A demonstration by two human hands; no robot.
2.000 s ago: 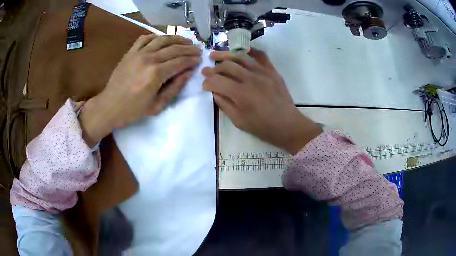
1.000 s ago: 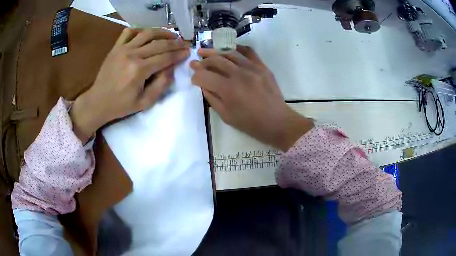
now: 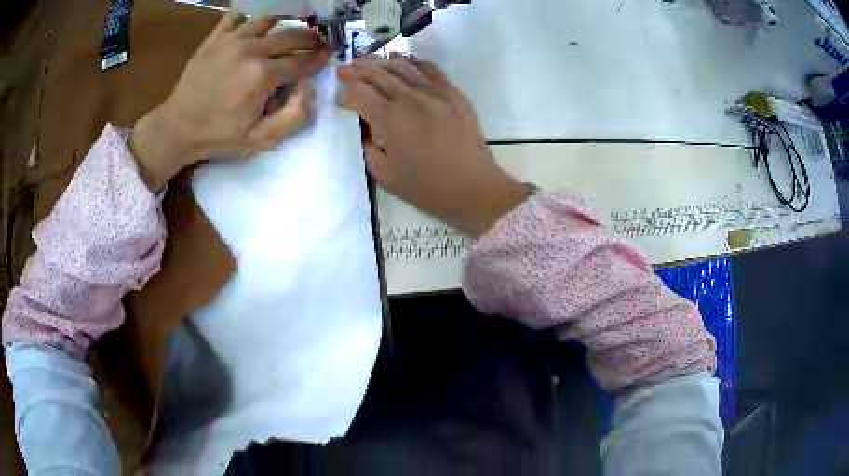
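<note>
A white backing sheet (image 3: 289, 251) runs from the presser foot (image 3: 341, 42) down over the table's front edge. A brown bag panel (image 3: 70, 112) lies left of it, with a dark label (image 3: 116, 35) near its top. My left hand (image 3: 233, 93) rests on the panel and backing just left of the foot, fingers bent and thumb apart. My right hand (image 3: 419, 135) presses the backing's right edge just below the foot, fingertips close together. Whether either hand pinches the edge is hidden.
The white table (image 3: 559, 181) has a printed ruler along its front. A thin black cable (image 3: 787, 167) lies coiled at its right end. A blue crate (image 3: 712, 316) stands below the table's right side. The machine's metal parts show along the top.
The view has shifted, so the machine head and table sit higher in the picture. The backing's lower end now shows above dark cloth. Both hands remain by the presser foot.
</note>
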